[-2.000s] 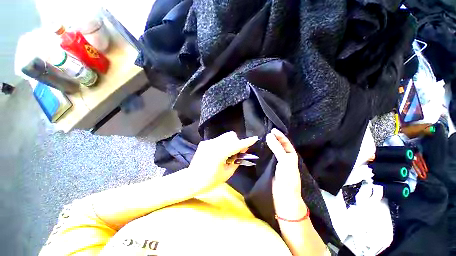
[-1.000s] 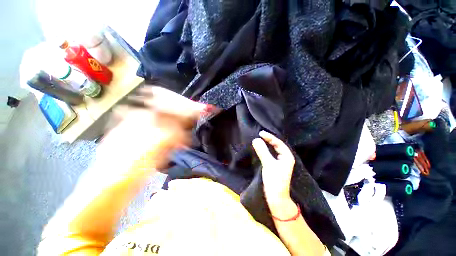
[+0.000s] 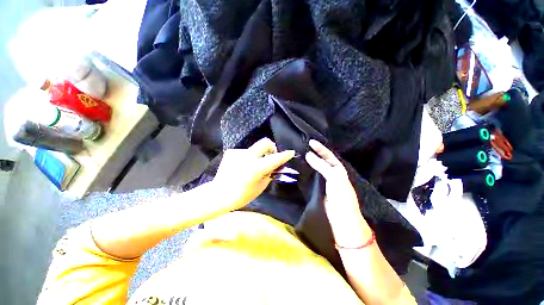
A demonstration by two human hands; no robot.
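A dark flecked coat [image 3: 364,89] with smooth black lining [image 3: 292,128] lies heaped over my lap. My left hand [image 3: 247,173] is left of the lining edge, thumb and finger pinched at a tiny bright sliver, likely a needle. Small silvery snips [image 3: 286,174] stick out from the palm of this hand, pointing right. My right hand [image 3: 331,173] pinches the lining cloth just right of the left fingertips. No thread can be made out.
A small cabinet [image 3: 122,128] with a red container [image 3: 80,101] and bottles stands at left. At right are black thread cones [image 3: 462,156], orange-red handles [image 3: 501,146], a brown-handled tool [image 3: 486,103] and a crumpled white bag [image 3: 456,229].
My left hand, blurred and swung out to the left one second ago, is back beside the right hand at the lining. The view has shifted slightly.
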